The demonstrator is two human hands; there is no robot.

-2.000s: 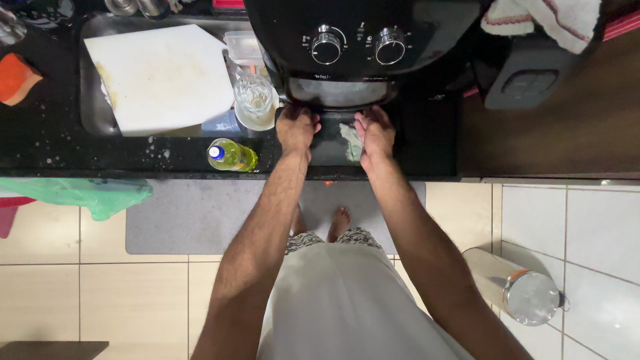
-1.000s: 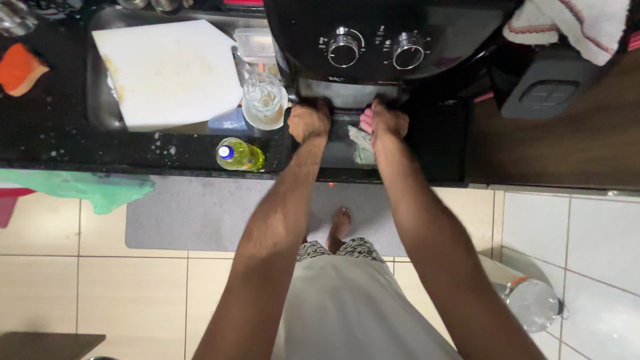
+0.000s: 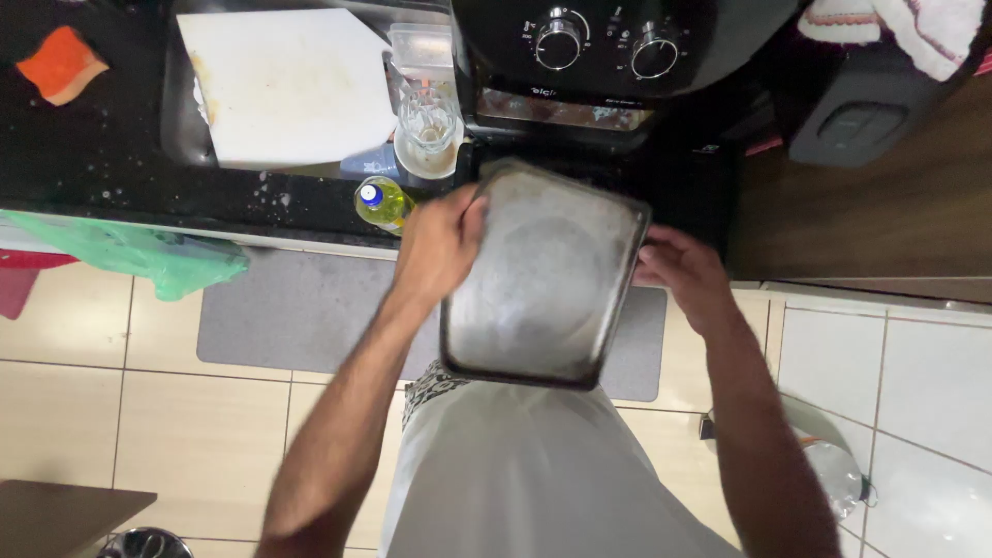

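Note:
A worn metal baking tray (image 3: 542, 279) is held up in front of my body, past the counter's front edge, its flat face toward the camera. My left hand (image 3: 442, 240) grips its left rim, thumb on the face. At the right rim is my right hand (image 3: 682, 267), fingers against or just behind the edge; whether they grip it is unclear. Beyond the tray stands a black countertop oven or air fryer (image 3: 597, 77) with two round knobs. A bottle of yellow-green liquid (image 3: 384, 203) with a blue and white cap stands close by my left hand.
In the sink lie a white cutting board (image 3: 291, 85), a clear plastic container (image 3: 421, 46) and a glass (image 3: 428, 120) in a white bowl. An orange sponge (image 3: 62, 66) is on the black counter. A green plastic bag (image 3: 163, 256) hangs at left; a cloth (image 3: 914, 27) lies upper right.
Both hands were low in front of the black appliance; they have moved back toward my body, with the metal tray now held up. The tray hides the spot where a crumpled pale thing lay.

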